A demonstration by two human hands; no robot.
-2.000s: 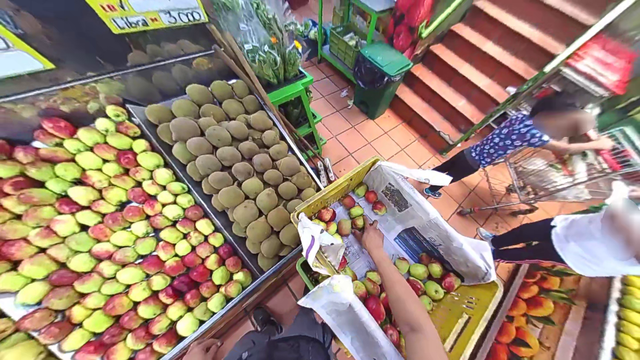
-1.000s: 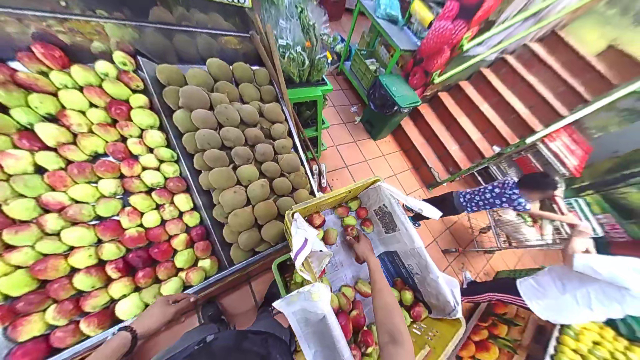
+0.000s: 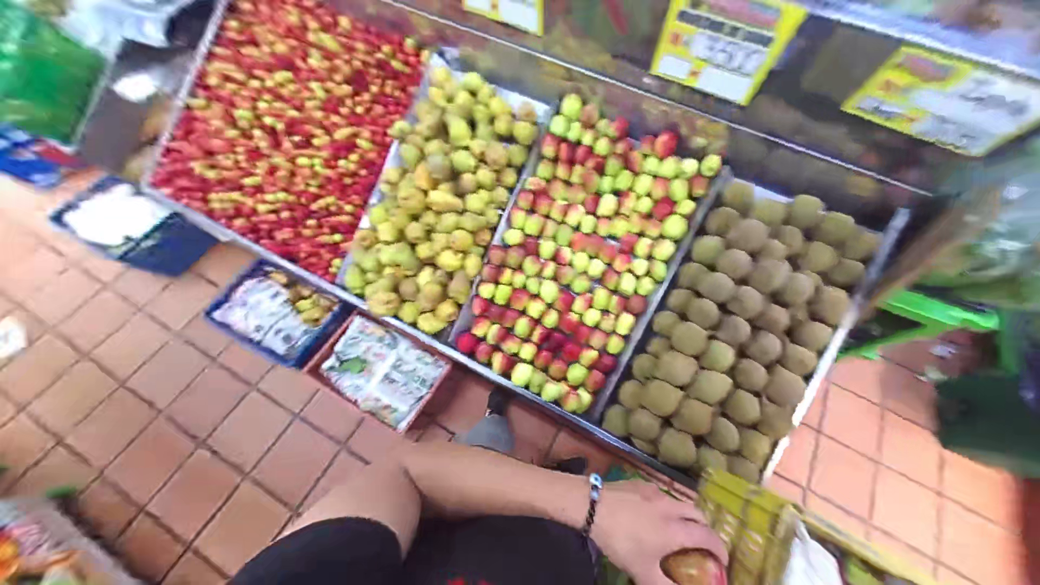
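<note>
My left hand [image 3: 654, 528], with a beaded bracelet on its wrist, reaches across my lap at the bottom. Its fingers curl over a reddish fruit [image 3: 693, 566], partly cut off by the lower edge. Just right of the hand stands the yellow plastic crate [image 3: 743, 524], with white paper lining at its side; most of the crate is out of view. My right hand is not in view. Ahead slopes a display bin of red-and-green fruits [image 3: 581, 264], apples or mangoes, laid in rows. To its right lie round brown fruits [image 3: 735, 329].
Farther left are bins of yellow-green fruits [image 3: 439, 207] and small red-and-yellow fruits [image 3: 284, 122]. Paper-lined boxes [image 3: 382, 370] sit on the tiled floor [image 3: 195, 455] below. A green stand [image 3: 934, 313] is at the right. Price signs [image 3: 723, 49] hang above.
The view has swung far left. My left hand, by the fruit bin's lower edge one second ago, is now beside the crate with a fruit. My right hand, earlier inside the crate, has left view.
</note>
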